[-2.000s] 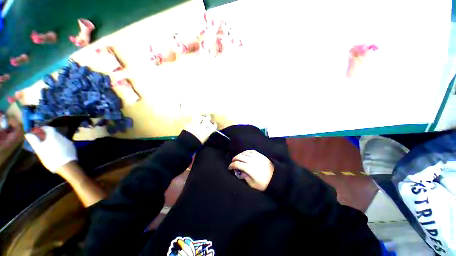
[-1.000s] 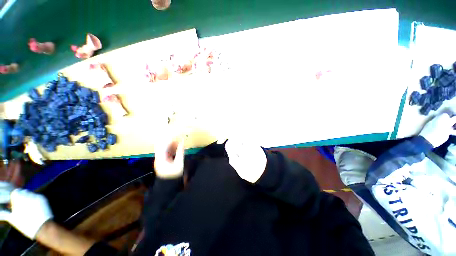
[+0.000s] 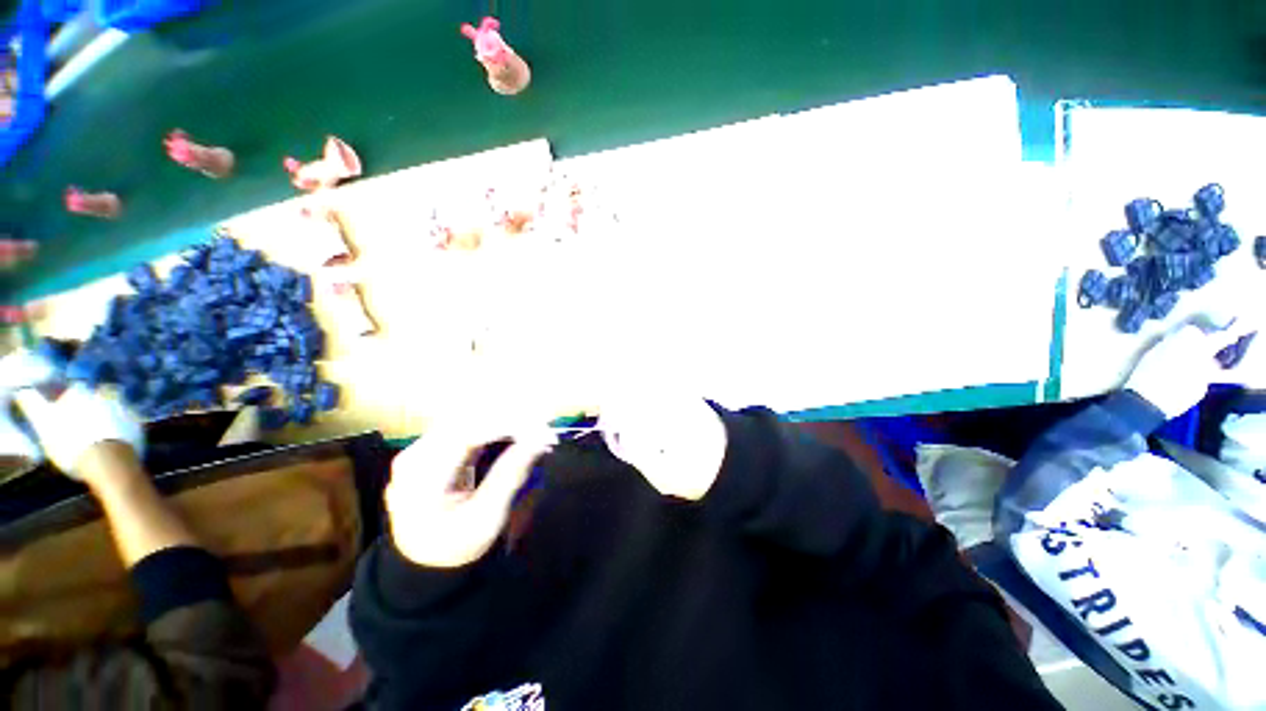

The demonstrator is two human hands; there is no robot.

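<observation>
My left hand [image 3: 465, 489] is just below the bench edge, palm side up and fingers curled around a dark reddish-brown patch; glare hides whether this is a held part. My right hand [image 3: 669, 447] is closed beside it. A thin white spout [image 3: 576, 432] runs from it towards my left fingertips; the glue bottle's body is hidden in the fist. Small pink-and-brown figurine parts [image 3: 514, 220] lie washed out at the back of the cardboard. Two figurine bodies [image 3: 356, 308] lie beside the navy heap.
Navy parts [image 3: 208, 331] are heaped left, with more [image 3: 1166, 257] at right. The white paper [image 3: 833, 264] fills the middle. The green belt [image 3: 722, 63] carries several bodies [image 3: 500, 59]. Gloved hands [image 3: 81, 424] reach in at left; another person's hand [image 3: 1180, 364] is at right.
The view has shifted. My left hand now shows larger and lower, with the thin spout visible between my hands. The bodies on the belt have moved right in view. The left neighbour's gloved hands are at the heap.
</observation>
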